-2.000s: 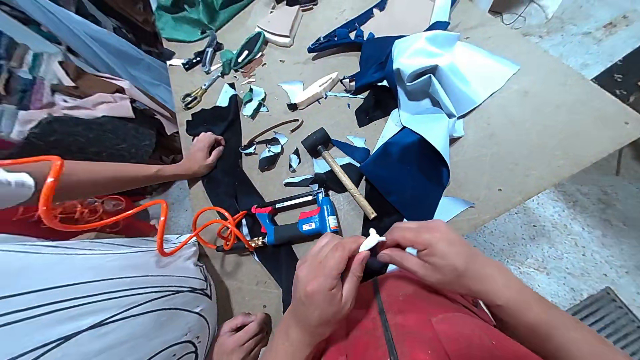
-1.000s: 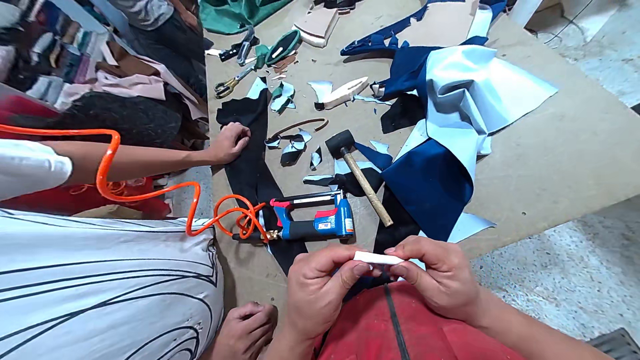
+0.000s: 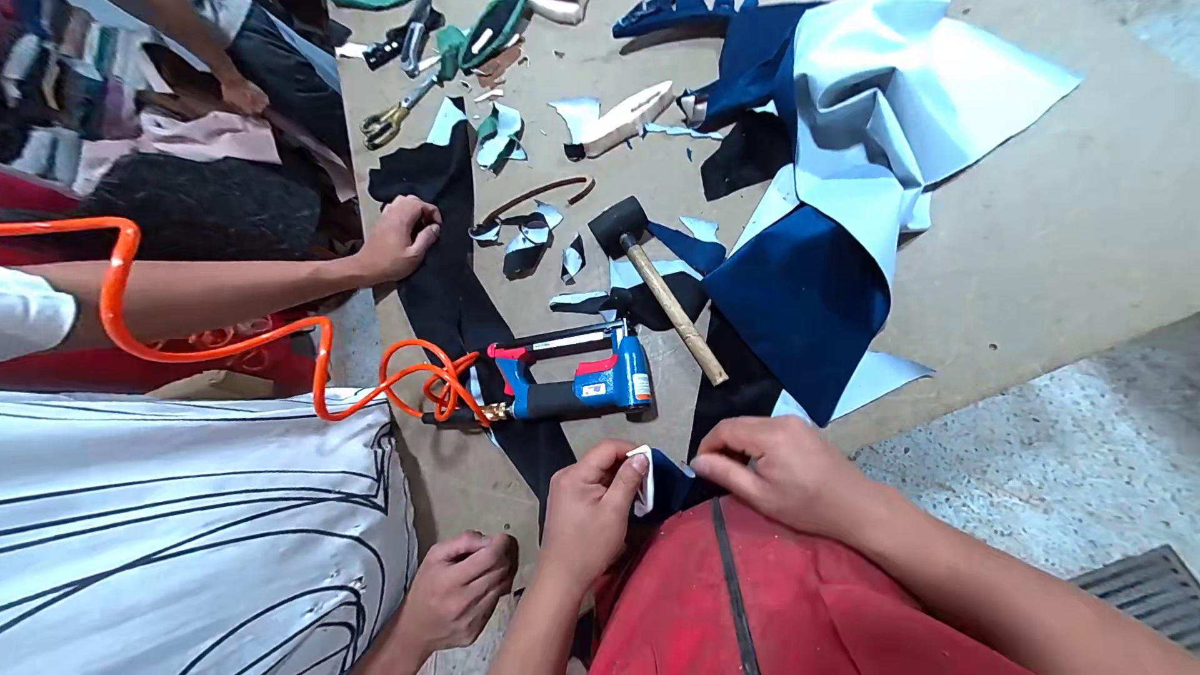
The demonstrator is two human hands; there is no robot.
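Near the table's front edge, my left hand (image 3: 592,506) pinches a small white strip (image 3: 643,480). My right hand (image 3: 783,469) is just to its right, thumb and fingertips at the edge of a dark blue piece of material (image 3: 671,485) that lies between the two hands. Whether those fingers grip it, I cannot tell. Beyond my hands lie a blue pneumatic stapler (image 3: 586,380) with an orange coiled air hose (image 3: 323,361), and a mallet (image 3: 670,305) with a black head and wooden handle.
A co-worker in a white shirt (image 3: 187,525) is at the left, one hand (image 3: 398,239) on black fabric (image 3: 436,281). Scissors (image 3: 398,117), cut scraps (image 3: 527,239) and blue and pale sheet material (image 3: 806,300) lie on the table (image 3: 1012,309). Another person stands at the upper left.
My hands were together on the small white piece; now my left hand holds it and my right hand has moved off to the right, beside the dark blue piece.
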